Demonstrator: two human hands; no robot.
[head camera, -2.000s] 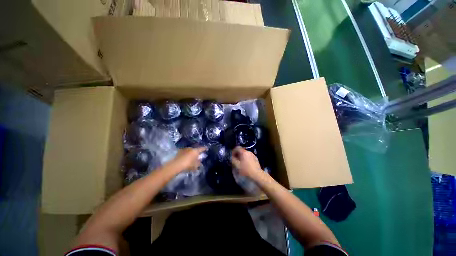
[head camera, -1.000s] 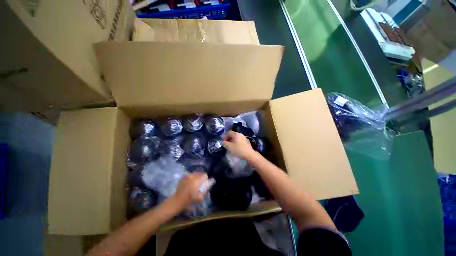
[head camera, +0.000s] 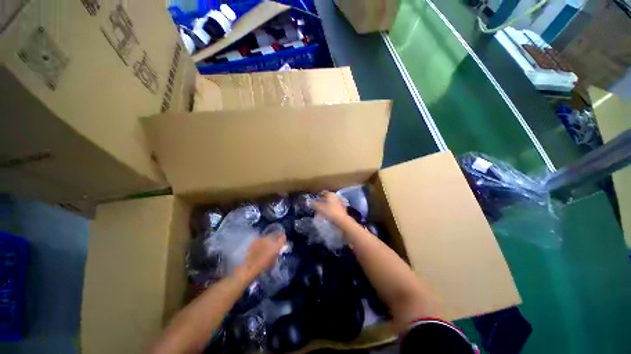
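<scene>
A large open brown carton (head camera: 277, 148) is in front of me, with bagged black parts (head camera: 275, 206) in rows at its back and left. Bare glossy black parts (head camera: 332, 304) lie at its front right. My left hand (head camera: 263, 254) is inside the carton, left of centre, on a bunched clear plastic bag (head camera: 236, 238). My right hand (head camera: 332, 209) is at the back right, at a bagged part, with crinkled plastic under it. Its fingertips are blurred, so its grip is unclear.
Printed cartons (head camera: 104, 90) stand at the left. A blue crate (head camera: 263, 62) with parts is behind. A bag of dark parts (head camera: 508, 187) lies right on the green bench (head camera: 567, 256), by a metal post (head camera: 595, 166). A dark cloth item (head camera: 508, 330) lies beside the carton's right flap.
The view has tilted up, showing more of the blue crate. My left hand stays by the bunched plastic. My right hand has moved from the right-hand black parts to the back row.
</scene>
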